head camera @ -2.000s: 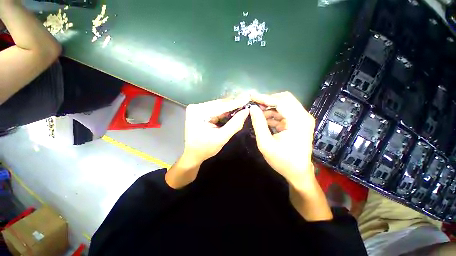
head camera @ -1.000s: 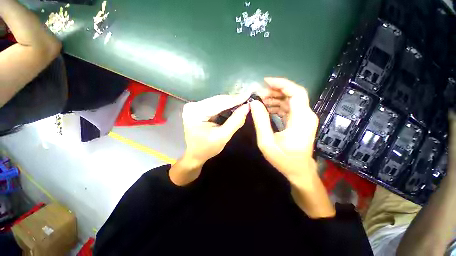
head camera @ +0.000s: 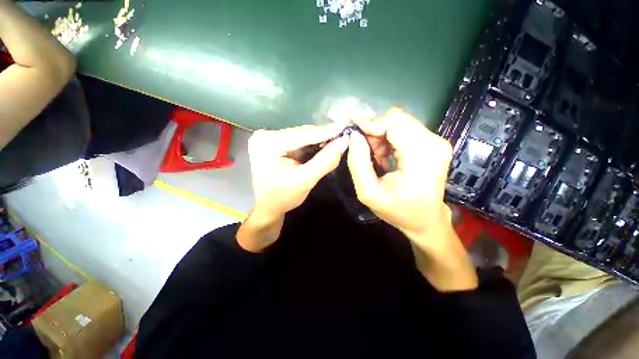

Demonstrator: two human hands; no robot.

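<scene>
My left hand (head camera: 291,172) and my right hand (head camera: 406,172) meet in front of my chest, just off the near edge of the bench. Their fingertips pinch the end of a dark phone housing (head camera: 349,131), mostly hidden between the fingers. A dark part of it hangs below, between the hands, against my black clothing. A tiny pale spot shows at the fingertips; I cannot tell if it is an insert. A loose pile of small white inserts (head camera: 343,8) lies on the green mat, cut by the top edge.
A black blister tray (head camera: 459,116) with housings in its pockets lies to the right. Yellowish piles (head camera: 70,29) lie at the left, near a neighbour's bare arm (head camera: 31,77). Red stools (head camera: 228,144) stand below the bench. A cardboard box (head camera: 80,319) is on the floor. Another person's lap shows lower right.
Both hands stay together at the housing; my right fingers have closed in, and a dark part now hangs lower between the hands. The neighbour's arm over the tray at right has moved down.
</scene>
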